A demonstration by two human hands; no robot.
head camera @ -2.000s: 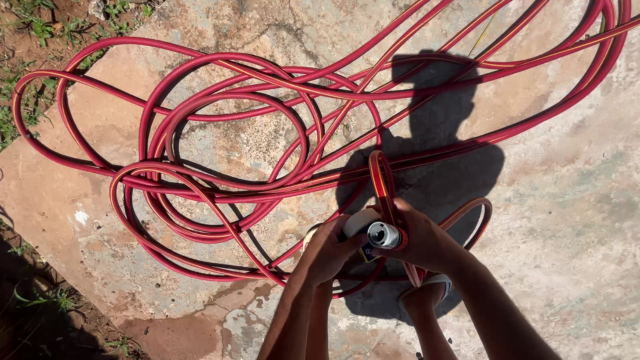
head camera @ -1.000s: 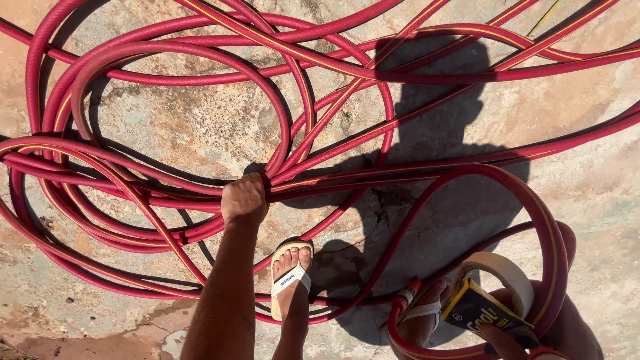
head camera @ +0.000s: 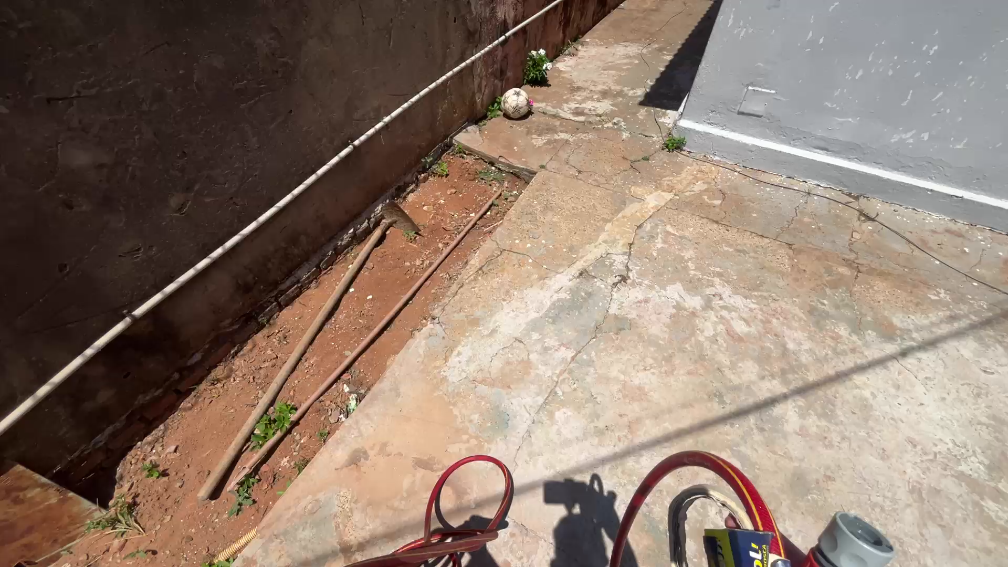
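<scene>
At the bottom right, a red garden hose with a yellow stripe (head camera: pixel 744 484) arches up close to the camera. Beside it are a dark blue and yellow box (head camera: pixel 728 545) bearing writing, the pale rim of a roll (head camera: pixel 697 494) and a grey plastic hose connector (head camera: pixel 854 539). A small bit of my right hand (head camera: pixel 734 521) shows between roll and hose, holding this bundle; the rest is hidden or below the frame. My left hand is out of view. Another red hose loop (head camera: pixel 471 465) rises at the bottom middle.
A hoe (head camera: pixel 315 331) and a long thin pole (head camera: pixel 378 331) lie on the red soil strip by the dark wall (head camera: pixel 197 118). A white pipe (head camera: pixel 276 206) runs along that wall. Farther off are a ball (head camera: pixel 516 103) and a grey wall (head camera: pixel 850 94). The concrete (head camera: pixel 598 346) is cracked.
The view has swung up and away from the coiled hose and feet. My left hand, which touched the hose a second ago, has left the view.
</scene>
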